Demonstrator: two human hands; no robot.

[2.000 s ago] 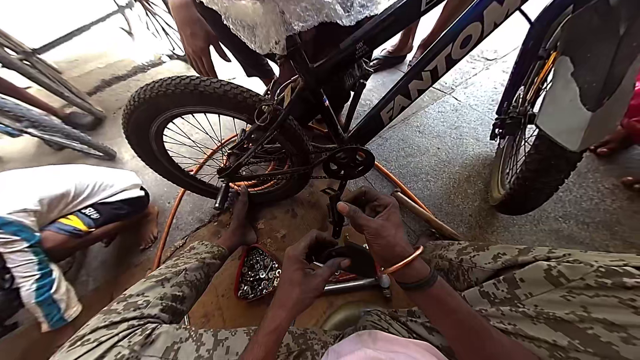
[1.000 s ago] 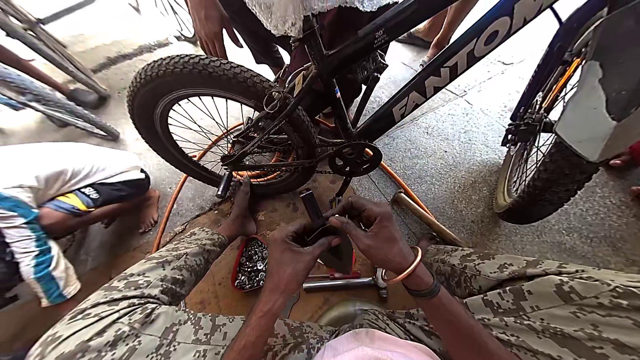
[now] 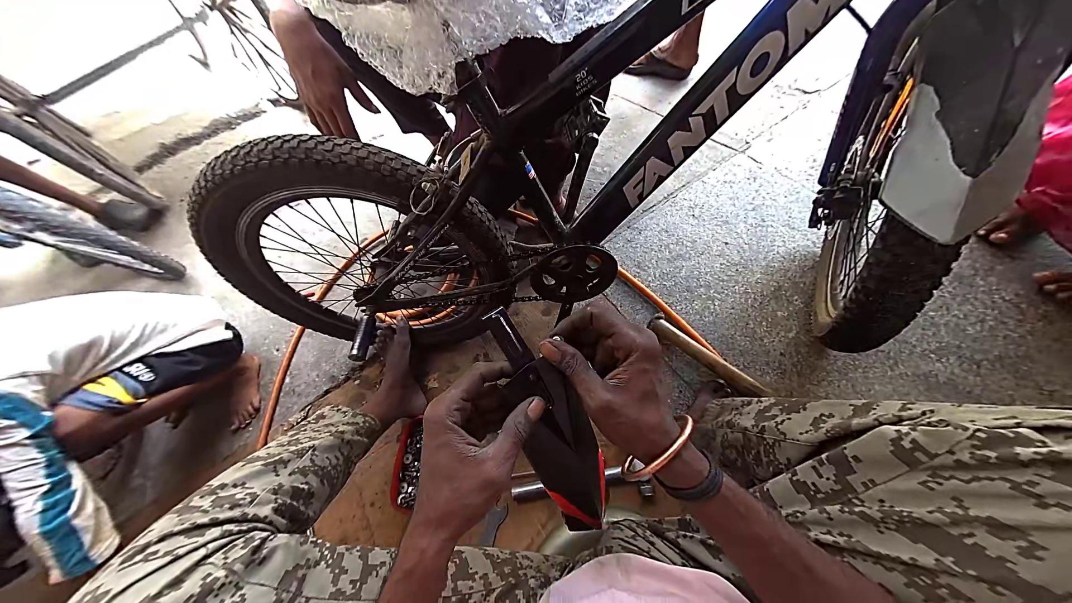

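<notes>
My left hand [image 3: 473, 440] grips a black plastic part with a flat strap-like end, which looks like a bicycle mudguard [image 3: 565, 440] with red edging. My right hand [image 3: 615, 368] is at the part's upper right edge, thumb and forefinger pinched together at a small light-coloured piece, perhaps a screw or nut. The part hangs between both hands, its red-edged end down. Just beyond them stand the chainring [image 3: 574, 273] and the knobby rear wheel [image 3: 243, 243] of a black bicycle [image 3: 687, 126].
A red tray of small metal hardware [image 3: 409, 465] lies left of my hands. A metal tool [image 3: 569, 486] and a spanner [image 3: 494, 526] are below. A wooden handle [image 3: 712, 356] and orange hose [image 3: 285, 377] cross the floor. A crouching person [image 3: 126, 360] is at left; another person's hand [image 3: 322, 75] hangs behind the wheel.
The black part has turned in my hands, and its red-edged body now shows below them. My right hand has shifted from the strap end to the part's upper right edge.
</notes>
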